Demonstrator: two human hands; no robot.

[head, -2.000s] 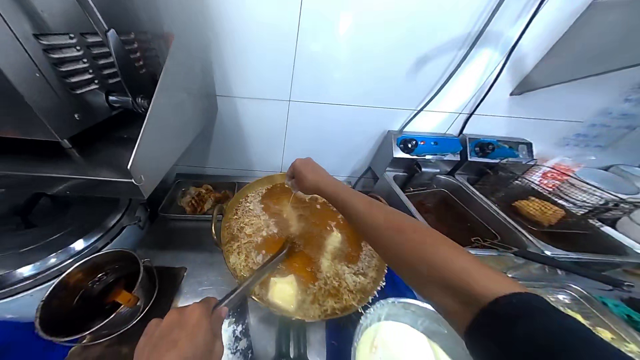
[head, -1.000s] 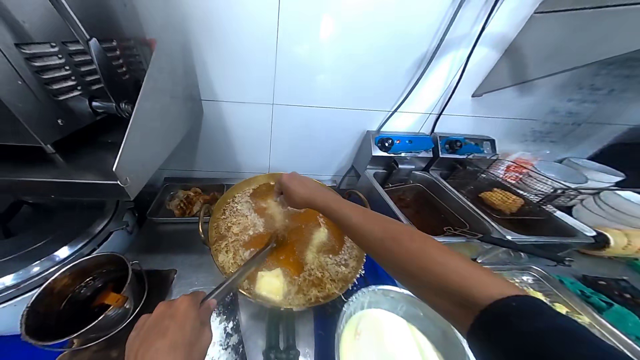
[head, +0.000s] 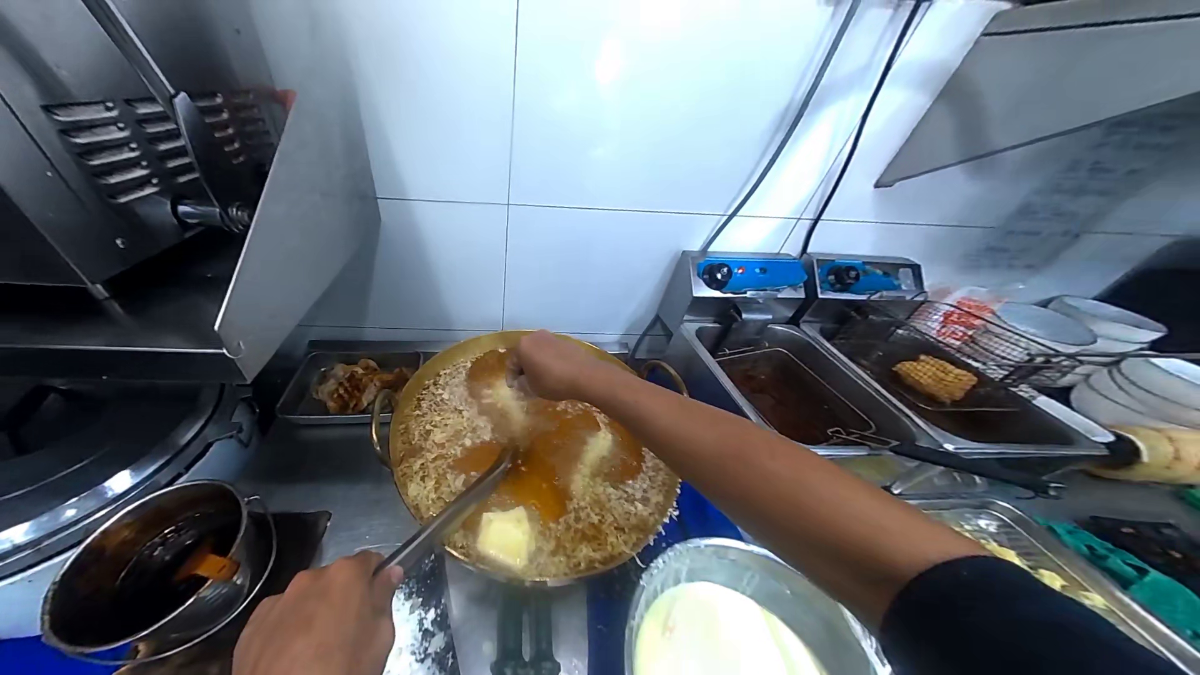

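Observation:
A two-handled brass-coloured pan (head: pixel 427 380) holds bubbling oil with pale batter crumbs over much of its surface. My left hand (head: pixel 323 614) is closed round the handle of a long metal utensil (head: pixel 450 516), whose far end dips into the oil near the pan's middle. Above the back of the pan is my right hand (head: pixel 553 366), its fingers bunched; pale batter shows in the oil beneath it, and whether the fingers hold anything is hidden. A pale yellow battered piece (head: pixel 506 537) floats near the front rim. Another elongated battered piece (head: pixel 592 459) lies right of the middle.
A metal bowl of pale batter (head: pixel 717 628) stands at the front. Left are a dark pot (head: pixel 141 572) and a tray of fried food (head: pixel 309 398). Twin fryers (head: pixel 806 375) stand right, near a wire basket (head: pixel 994 342), stacked bowls (head: pixel 1139 394) and a steel tray (head: pixel 1031 534).
The view has shifted somewhat. My left hand keeps its hold on the metal utensil, and my right hand stays over the back of the pan.

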